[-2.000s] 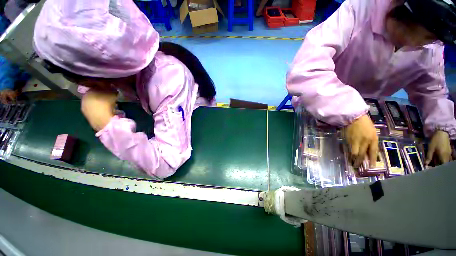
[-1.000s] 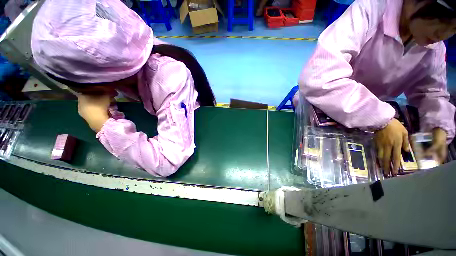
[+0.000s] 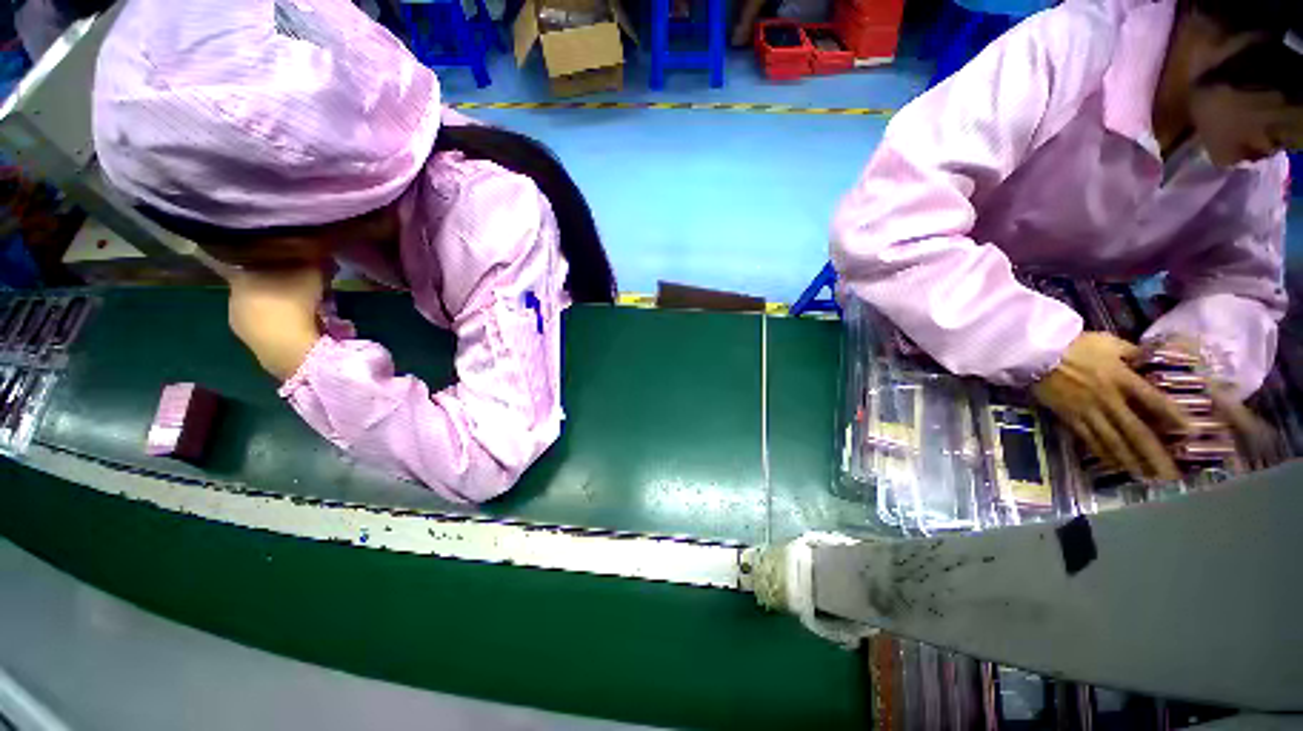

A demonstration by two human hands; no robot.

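Neither of my hands shows in the head view. The green belt [image 3: 657, 429] runs across in front of me, with a pale metal strip [image 3: 572, 553] along it. A pink block [image 3: 183, 421], a closed phone or a small stack, stands at the far left of the belt. At the right, clear blister trays [image 3: 915, 486] lie on the belt, and a phone with a pale gold frame [image 3: 1020, 454] sits in one. More trayed phones [image 3: 1022, 694] show at the bottom right, partly hidden by the grey bar.
A large grey bar [image 3: 1029, 593] crosses the lower right. A person in a pink coat and cap leans on the belt at left. Another person at right holds a stack of pink and dark layers [image 3: 1186, 407] above the trays. More trays [image 3: 40, 329] lie far left.
The right-hand person's hands have come together around a layered stack; one second ago one held a pale item. The left person has barely moved. The pink block is unchanged.
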